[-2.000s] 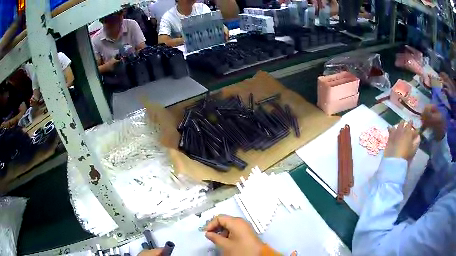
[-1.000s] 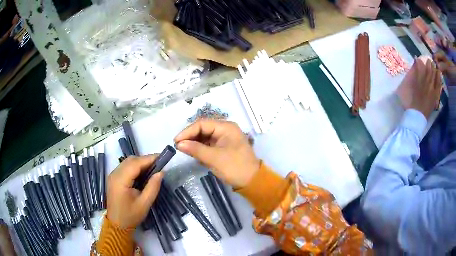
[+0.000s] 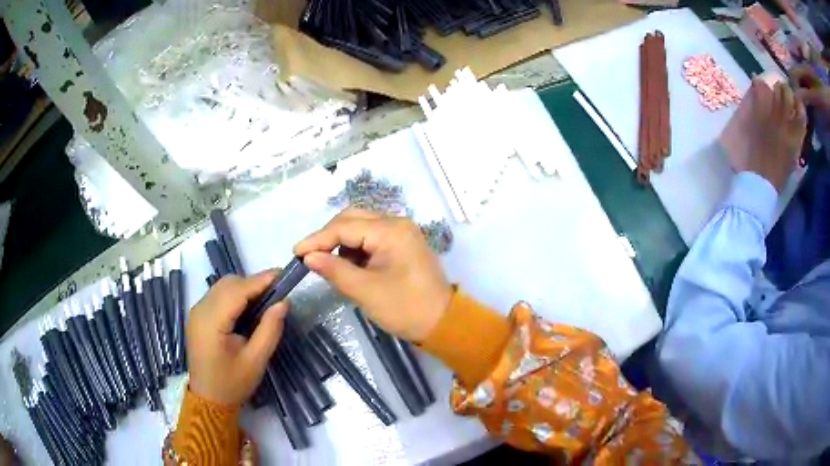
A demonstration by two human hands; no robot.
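My left hand (image 3: 229, 339) holds a black handle sleeve (image 3: 284, 280) slanting up to the right. My right hand (image 3: 375, 271) has its thumb and index finger at the sleeve's upper end; anything between the fingertips is hidden. Small metal fittings (image 3: 366, 193) lie in a loose heap behind my right hand, with more beside its wrist. Loose black sleeves (image 3: 393, 364) lie below and between my hands. Filled handles (image 3: 111, 350) with white tips stand in a row at the left. White core rods (image 3: 469, 150) lie in a pile beyond my right hand.
A chipped pale-green frame (image 3: 96, 114) rises at left beside a clear plastic bag (image 3: 227, 100) of white rods. Bulk black sleeves (image 3: 400, 27) lie on brown paper (image 3: 318, 68). At right, a person in blue sleeves (image 3: 742, 300) works near brown straps (image 3: 652, 109) and pink pieces (image 3: 712, 82).
The view has tilted down to the work sheet. Since a second ago, my right fingertips have moved from just off the sleeve's open end onto it. My left hand still holds the sleeve.
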